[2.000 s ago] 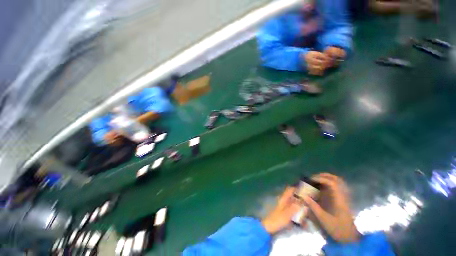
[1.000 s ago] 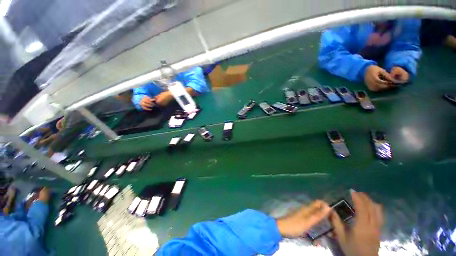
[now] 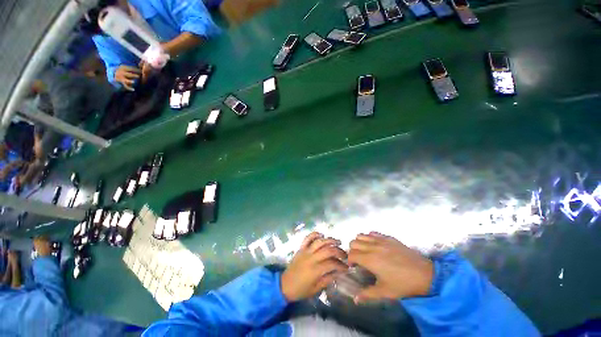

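Observation:
My left hand (image 3: 315,266) and my right hand (image 3: 389,268) are close together at the bottom middle, fingers curled and fingertips nearly meeting. A blurred greyish piece (image 3: 352,282) shows between them, pinched by my right thumb and fingers; I cannot tell what it is or whether my left fingers grip it. Three unlabelled keypad phones lie face up ahead: one straight ahead (image 3: 366,96), one further right (image 3: 440,79) and one at the right (image 3: 501,73).
A cream label sheet (image 3: 165,263) lies at left, beside labelled phones (image 3: 184,222) on black. More labelled phones (image 3: 105,224) are grouped further left. Film offcuts (image 3: 583,199) lie at right. A person opposite (image 3: 158,26) works behind a hanging white device (image 3: 128,33). Another person's sleeve (image 3: 46,280) is at left.
The phone that was in my hands is gone from them, and a third phone now lies left of the two ahead. My hands have drawn together over the greyish piece. The view has shifted.

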